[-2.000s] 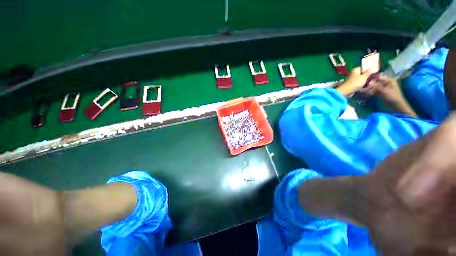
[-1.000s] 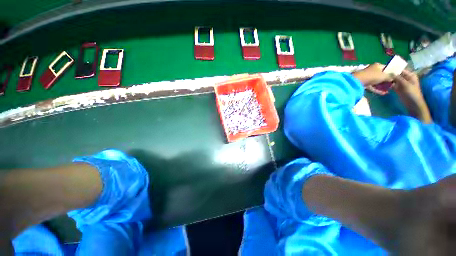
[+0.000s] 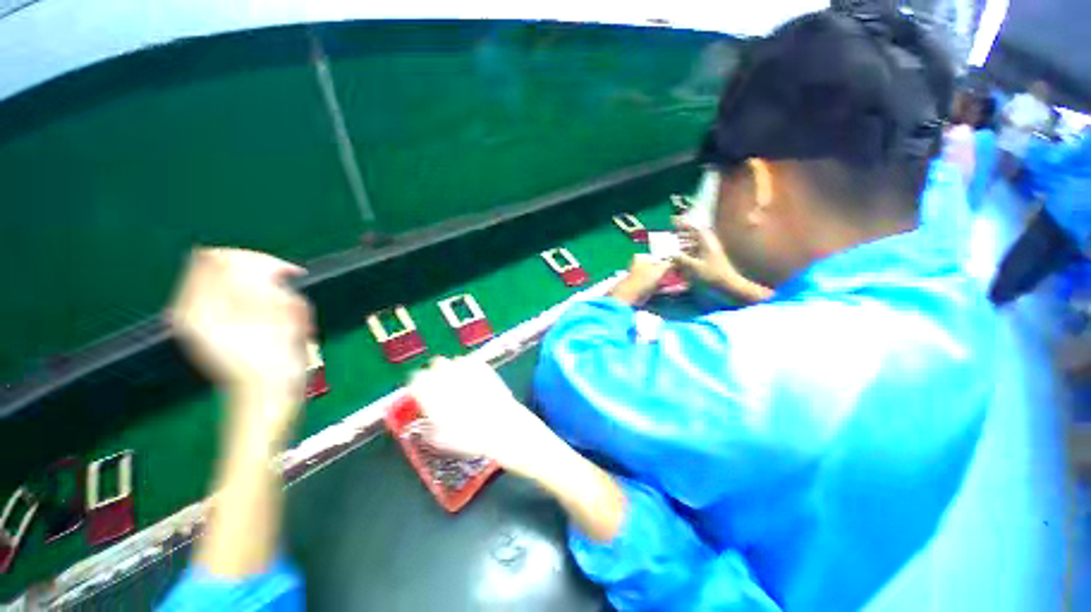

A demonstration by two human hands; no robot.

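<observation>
The orange-red parts tray (image 3: 452, 491) sits on the bench against the belt edge, with small silvery-purplish pieces inside. My right hand (image 3: 461, 409) is over the tray and hides its upper part; its fingers are blurred. My left hand (image 3: 245, 313) is raised at the left, above the belt in the picture, blurred and with fingers curled; whether it holds anything does not show. Red housings with pale frames lie on the belt, one (image 3: 464, 320) just beyond the tray and another (image 3: 111, 496) at lower left.
The green conveyor belt (image 3: 514, 287) runs from lower left to upper right, with a chipped whitish edge (image 3: 347, 427). At the right sits a person in a blue smock (image 3: 826, 395) and dark cap, holding a pale piece and a red part. More people are blurred behind.
The view has swung to the right and up. Both my hands have come into clearer view, the right now over the tray and the left raised. The neighbour's head and back now show.
</observation>
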